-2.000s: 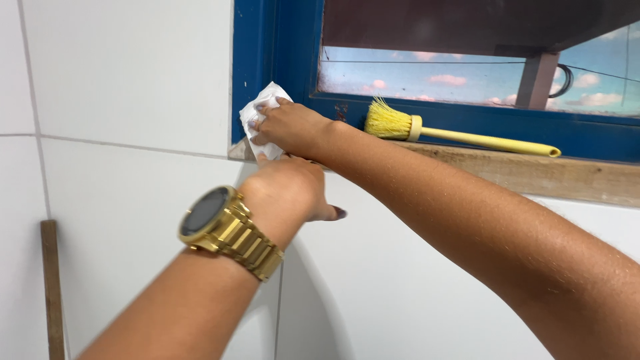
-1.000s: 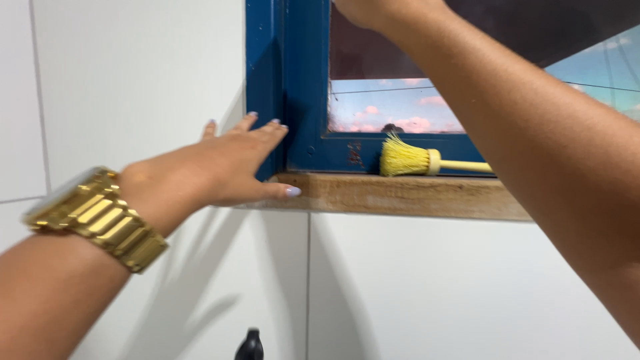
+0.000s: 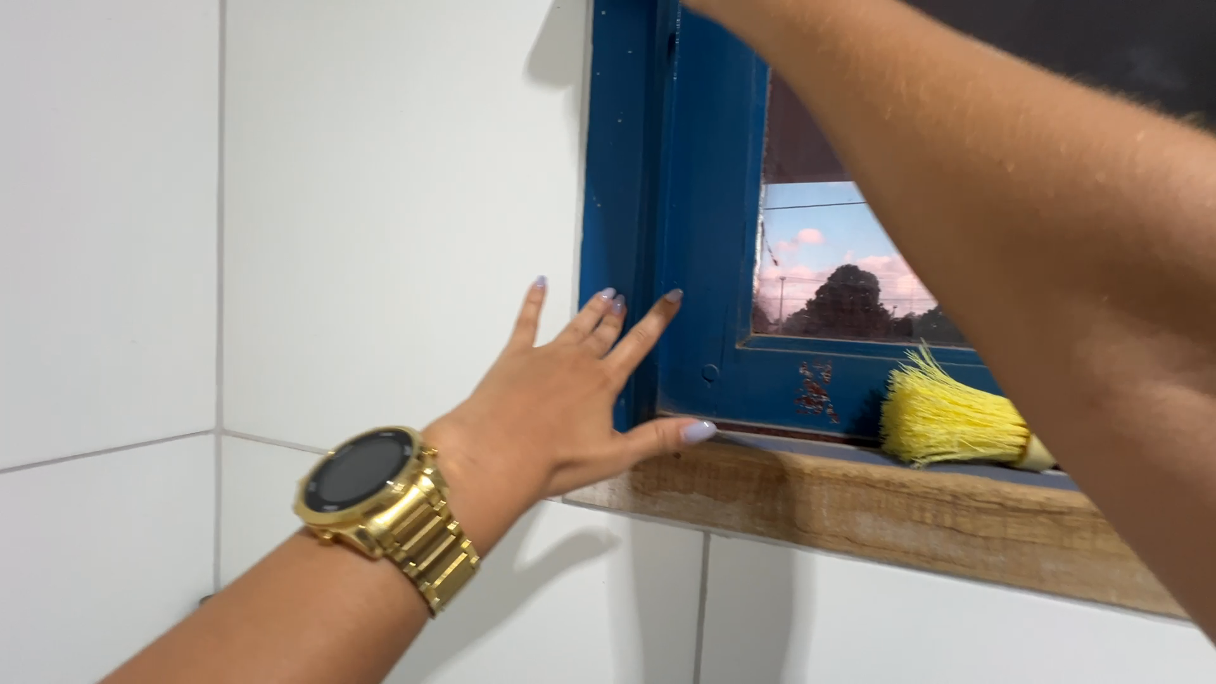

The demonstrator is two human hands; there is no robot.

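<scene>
My left hand (image 3: 560,404), with a gold watch (image 3: 385,508) on its wrist, is spread against the corner of the blue window frame (image 3: 617,190) and the white tiled wall. Its thumb reaches over the wooden sill (image 3: 817,494). Nothing is held in it. My right forearm crosses the window at the upper right; the right hand lies beyond the top edge of the view, so what it holds is hidden. A brush with yellow bristles (image 3: 950,413) lies on the sill, its handle hidden behind my right forearm.
White wall tiles (image 3: 399,190) with grey joints meet at a corner on the left. The window pane (image 3: 836,256) shows sky and dark trees. Rust or chipped paint marks the lower blue frame near the brush.
Two seconds ago both hands were together at the lower frame corner, one on a white cloth or paper. My right hand has moved up out of view; my left hand is now spread flat.
</scene>
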